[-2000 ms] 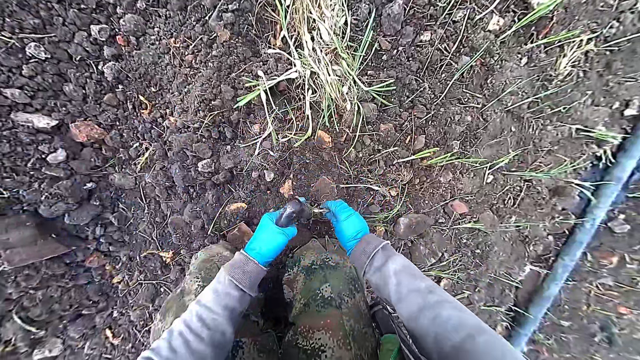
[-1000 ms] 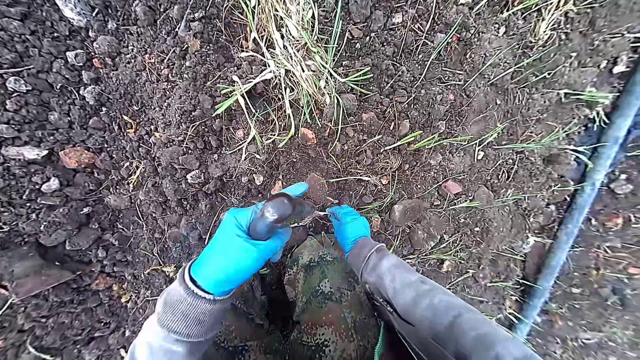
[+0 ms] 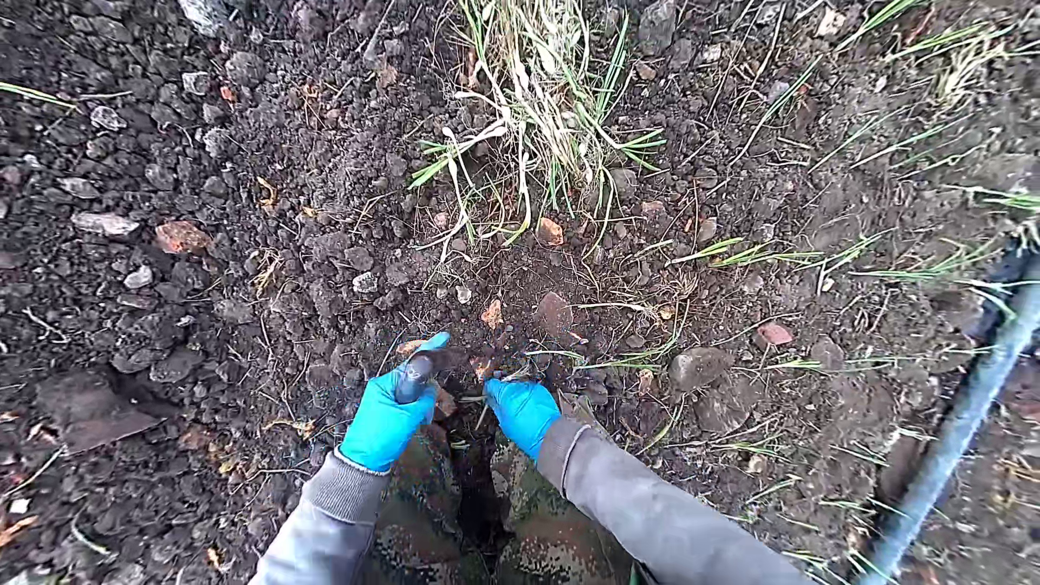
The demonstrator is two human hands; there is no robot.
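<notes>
My left hand [image 3: 390, 414], in a blue glove, grips a dark rounded object [image 3: 414, 378], perhaps a tool handle; its far end is blurred against the soil. Just to its right, my right hand [image 3: 522, 413], also gloved in blue, pinches a thin pale plant stem or root [image 3: 513, 376] at its fingertips. Both hands are low over the dark soil, close to the knees. Beyond them lies a clump of uprooted green shoots [image 3: 544, 106] with pale bulbs and roots.
Camouflage trousers [image 3: 552, 528] show below the hands. A grey pipe [image 3: 959, 439] runs diagonally at the right. Brown flat debris [image 3: 93, 410] lies at the left. Stones, including a reddish one [image 3: 554, 314], and loose green shoots [image 3: 731, 253] dot the soil.
Compared with the last frame, my left hand is lower and the dark object in it is tilted differently. The right hand stays close beside it.
</notes>
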